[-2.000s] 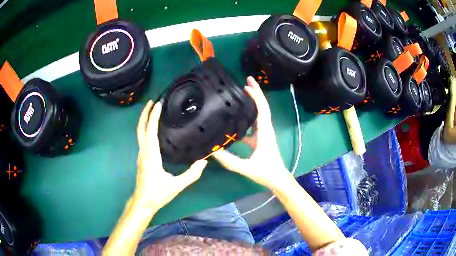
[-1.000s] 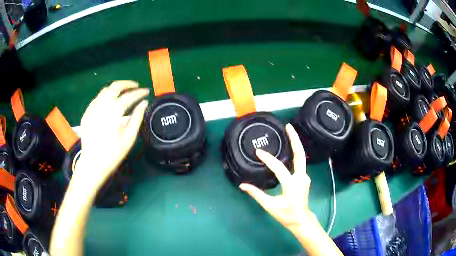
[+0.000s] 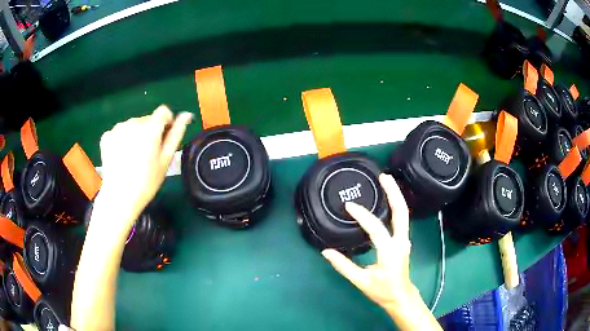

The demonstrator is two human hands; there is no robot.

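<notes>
A black speaker (image 3: 323,220) with an upright orange strap (image 3: 323,123) stands in front of me. My right hand (image 3: 382,258) is on it: a fingertip touches the top face near the logo, the thumb is at the lower edge and another finger at the right side. Its ring looks grey. My left hand (image 3: 139,158) is raised at the left with fingers curled and nothing visible in it. It partly covers a speaker (image 3: 150,242) with a bit of purple light. Another speaker (image 3: 226,187), ring grey, stands between my hands.
Two speakers (image 3: 435,165) (image 3: 495,200) stand right, with a pale mallet handle (image 3: 508,262), amber head (image 3: 475,139) and white cable (image 3: 443,258) nearby. More speakers (image 3: 42,249) crowd both sides. A white strip (image 3: 291,143) borders the dark green belt (image 3: 272,58). Blue crates (image 3: 543,284) are lower right.
Two seconds ago both hands held a tilted speaker; since then my hands have separated, with the right on an upright speaker. Over the last second my left fingers have curled in.
</notes>
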